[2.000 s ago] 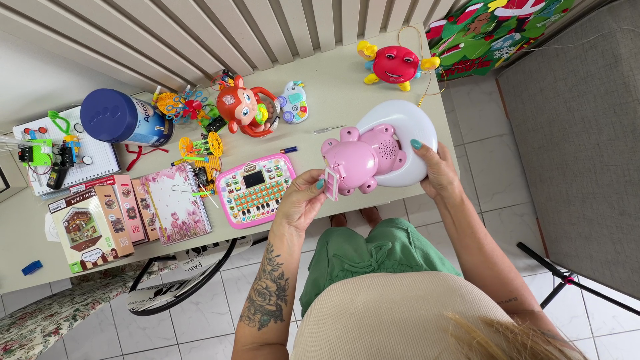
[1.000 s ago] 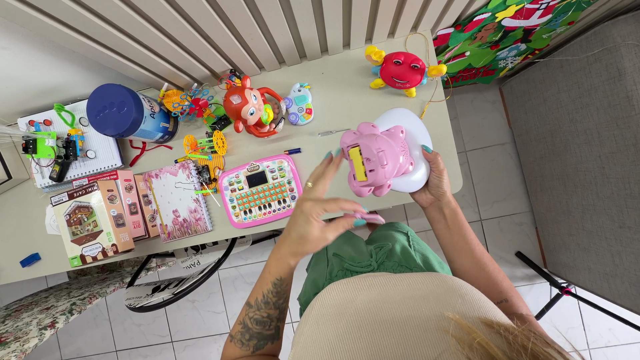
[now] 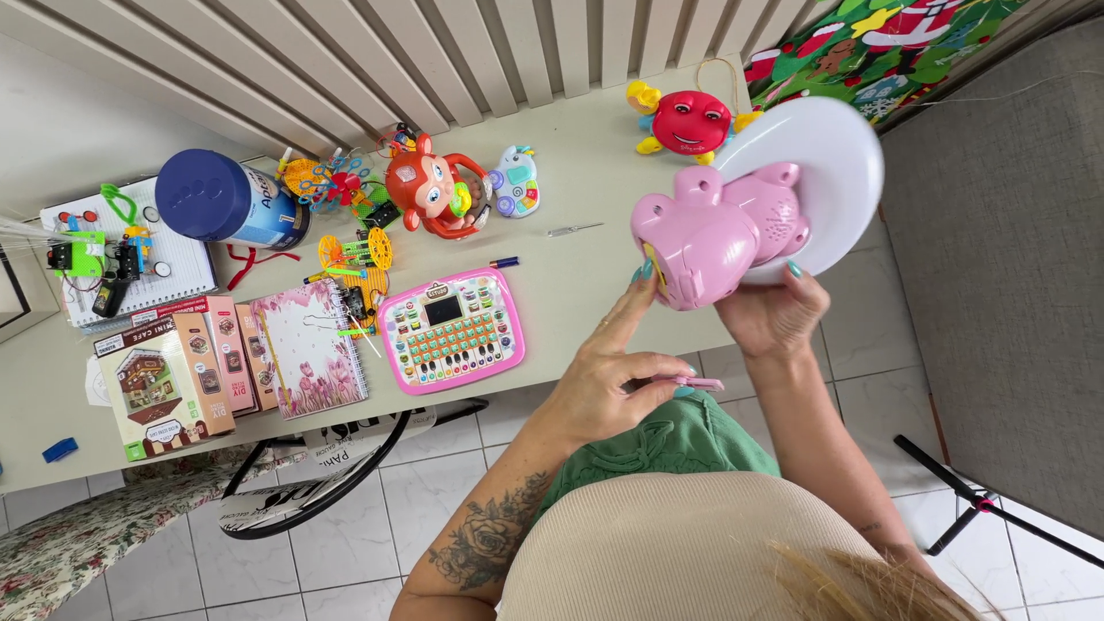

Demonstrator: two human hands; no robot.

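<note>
A glossy pink plastic animal-shaped toy point(image 3: 711, 237) with a wide white round part point(image 3: 841, 190) is held up above the table's right end. My right hand point(image 3: 772, 315) grips it from below, thumb on the white rim. My left hand point(image 3: 608, 371) pinches a small pink plastic cover point(image 3: 694, 382) between thumb and fingers. Its index fingertip touches the toy's left end, at the edge of a yellow piece point(image 3: 657, 263) set in the opening there. Most of that opening is turned out of view. A small screwdriver point(image 3: 575, 230) lies on the table to the left.
A red crab-like toy point(image 3: 690, 122) stands behind the pink toy. Leftward are a monkey toy point(image 3: 431, 190), a pink toy tablet point(image 3: 453, 332), a floral spiral notebook point(image 3: 310, 349), boxes point(image 3: 164, 388) and a blue-lidded can point(image 3: 228, 198). A black-rimmed chair point(image 3: 319, 483) stands below the table edge.
The pink cover, at the toy's left end two seconds ago, has come away in my left hand. The toy has been turned and raised, and my left index finger has moved onto its yellow piece.
</note>
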